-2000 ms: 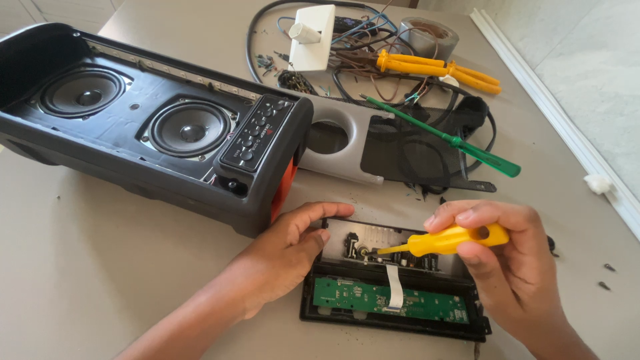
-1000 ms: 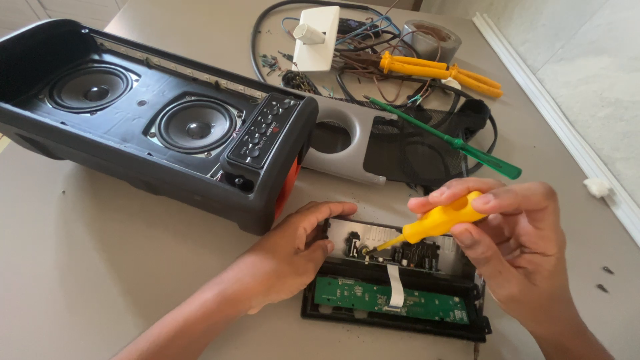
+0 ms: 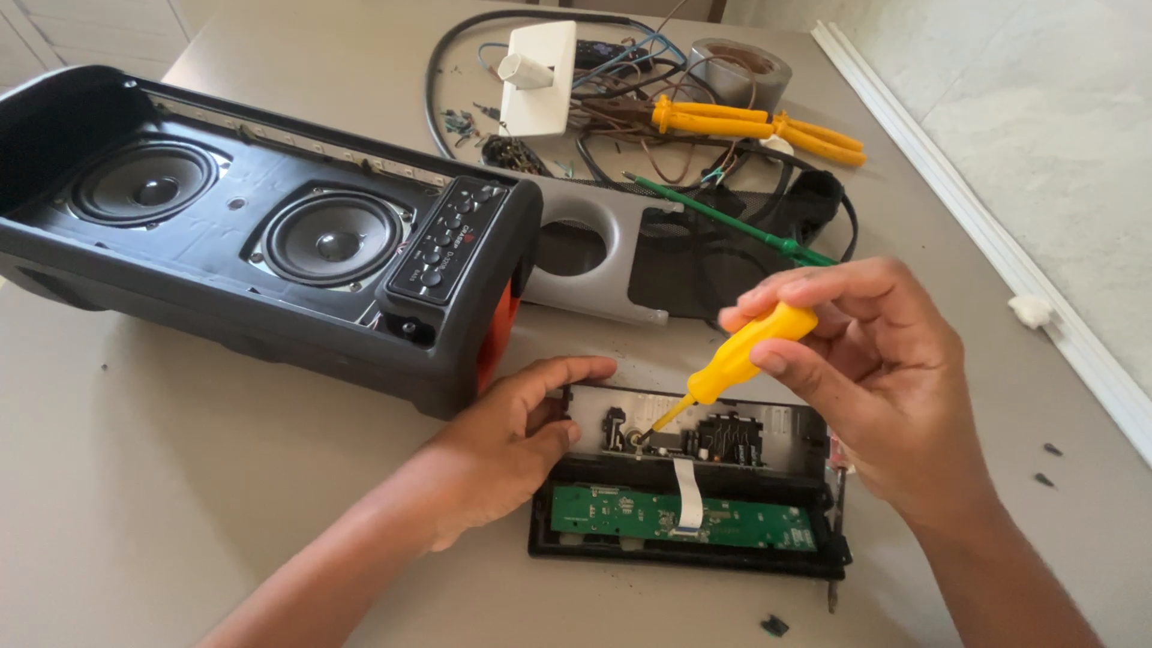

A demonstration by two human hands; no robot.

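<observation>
My right hand (image 3: 877, 378) holds a yellow-handled screwdriver (image 3: 742, 355), its tip down among the components near the left end of an opened electronic module (image 3: 612, 405). My left hand (image 3: 513, 450) grips the module's upper left corner, thumb on its edge. Inside the black housing lies a green circuit board (image 3: 621, 517), joined by a white ribbon cable (image 3: 688, 493) to the metal-backed upper part. Whether the tip touches a screw cannot be told. To the upper left lies a black speaker cabinet (image 3: 432, 346) with two round speaker drivers (image 3: 335, 238) and a button panel (image 3: 445, 238).
Behind the module lie a grey speaker grille frame (image 3: 585, 283), a green screwdriver (image 3: 720, 216), yellow-handled pliers (image 3: 720, 119), tangled wires, a white switch plate (image 3: 549, 108) and a tape roll (image 3: 751, 81). Small dark screws (image 3: 1044, 480) and a black fragment (image 3: 774, 625) lie at the right.
My right hand has changed its grip on the yellow screwdriver, whose handle is raised and tilted more steeply. The tip has shifted left from its place two seconds ago. My left hand stays at the module's corner.
</observation>
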